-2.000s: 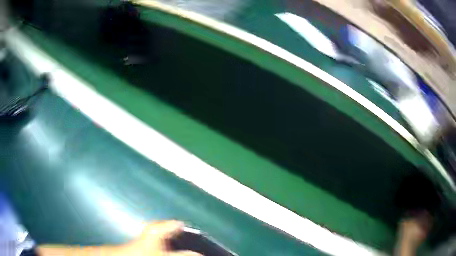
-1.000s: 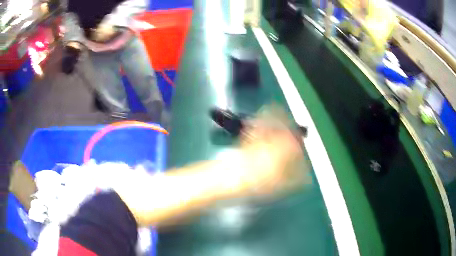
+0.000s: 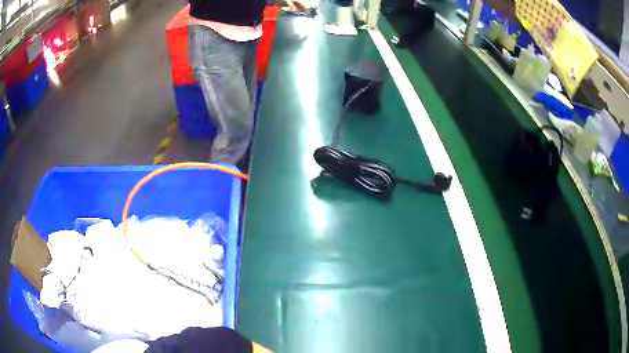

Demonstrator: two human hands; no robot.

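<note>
A black electrical unit (image 3: pixel 363 91) lies on the glossy dark-green bench (image 3: pixel 358 241), towards its far part. Its black cord runs towards me to a folded bundle (image 3: pixel 355 171) at mid-bench. The mains plug (image 3: pixel 441 182) rests at the white edge strip. A dark sleeve and a sliver of skin show at the bottom edge, but the hand beyond is cut off. Neither my left hand nor my right hand is in view, so what they hold is hidden.
A blue bin (image 3: pixel 238 200) with white wrapped material and an orange hose stands left of the bench. The green belt (image 3: pixel 476 172) on the right carries another black unit (image 3: pixel 534 162). A person (image 3: pixel 224 76) stands beyond the bin. Bottles (image 3: pixel 531 69) stand on the far-right shelf.
The view has steadied. The arm that reached across the bench at the cord bundle has drawn back to the bottom edge. The bundle, cord and unit now lie untouched.
</note>
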